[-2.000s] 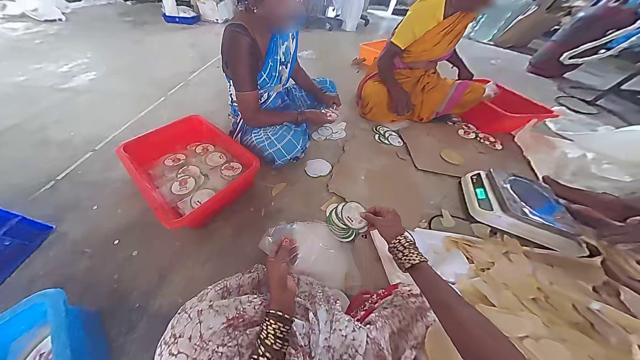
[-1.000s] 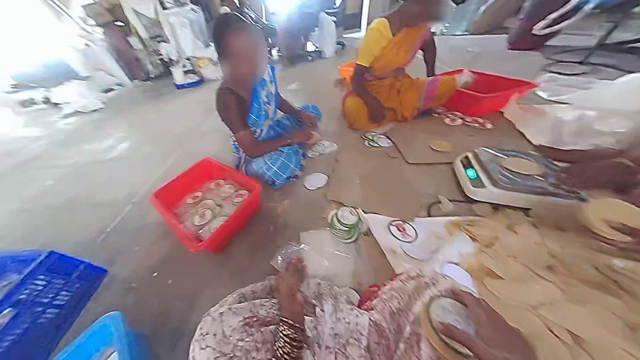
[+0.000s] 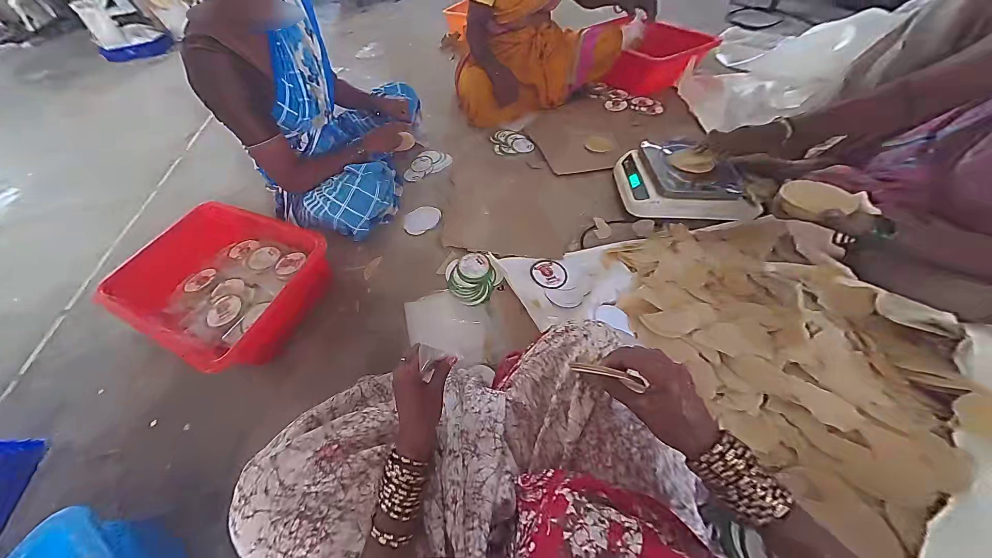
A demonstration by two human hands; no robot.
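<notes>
My left hand pinches the edge of a clear plastic bag above my lap. In my right hand is a small stack of thin tan discs, seen edge-on. Beyond the bag lies a pile of round green-rimmed labels. A white sheet beside it carries a round label with a dark rim and plain white discs. Many loose tan discs cover the sheet to the right of my right hand.
A red tub with packed discs stands at left, blue containers at lower left. Two people sit ahead near cardboard sheets and another red tub. At right, a person's hands are by a digital scale bearing a disc.
My right hand has gone from the green-rimmed labels two seconds ago to above my lap, now with tan discs. A tan disc now on the scale was there one second ago too.
</notes>
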